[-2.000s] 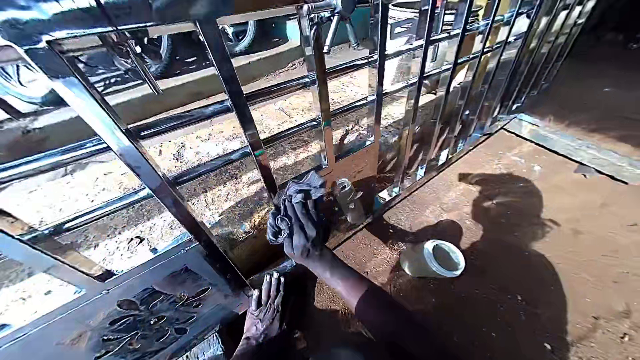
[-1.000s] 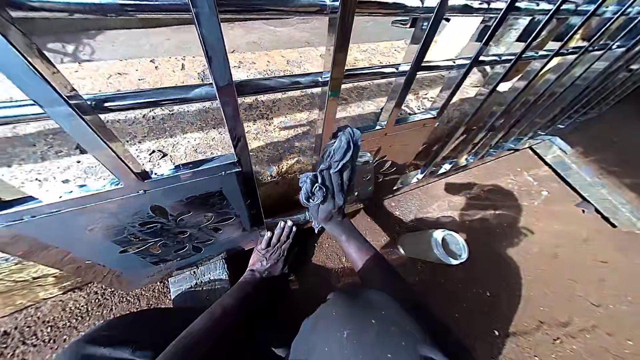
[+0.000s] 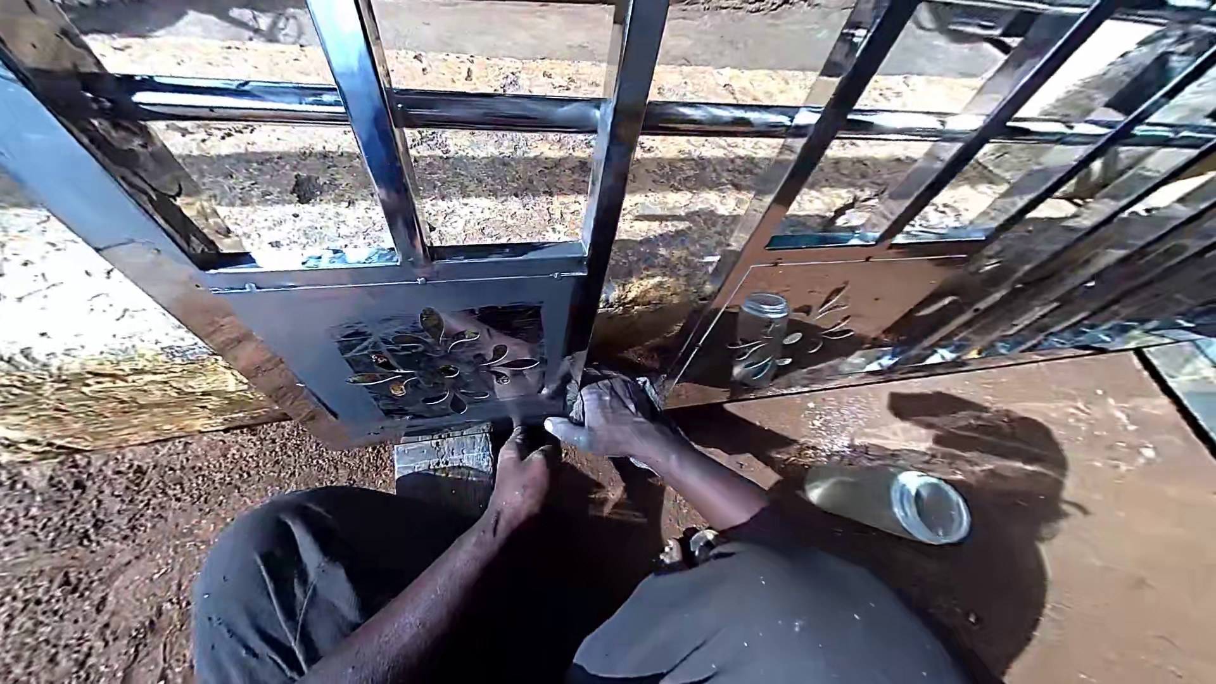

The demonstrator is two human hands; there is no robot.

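My right hand [image 3: 613, 418] presses a dark grey cloth [image 3: 622, 385] against the bottom corner of a polished metal gate [image 3: 446, 280], beside the gap between two panels. Just left of it, my left hand [image 3: 522, 470] is at the bottom edge of the gate's lower panel, fingers bent; whether it grips the edge is hidden. That panel has a cut-out flower pattern [image 3: 442, 366]. The neighbouring shiny panel [image 3: 869, 285] has a similar pattern and mirrors a jar.
A clear jar [image 3: 893, 502] lies on its side on the reddish ground at right. A grey block [image 3: 442, 454] sits under the gate's lower edge. My knees flank my arms. Upright bars and a horizontal tube rise ahead.
My right hand has moved down with the cloth to the gate's bottom corner. My left hand, earlier flat with fingers spread near that corner, is now bent at the panel's lower edge.
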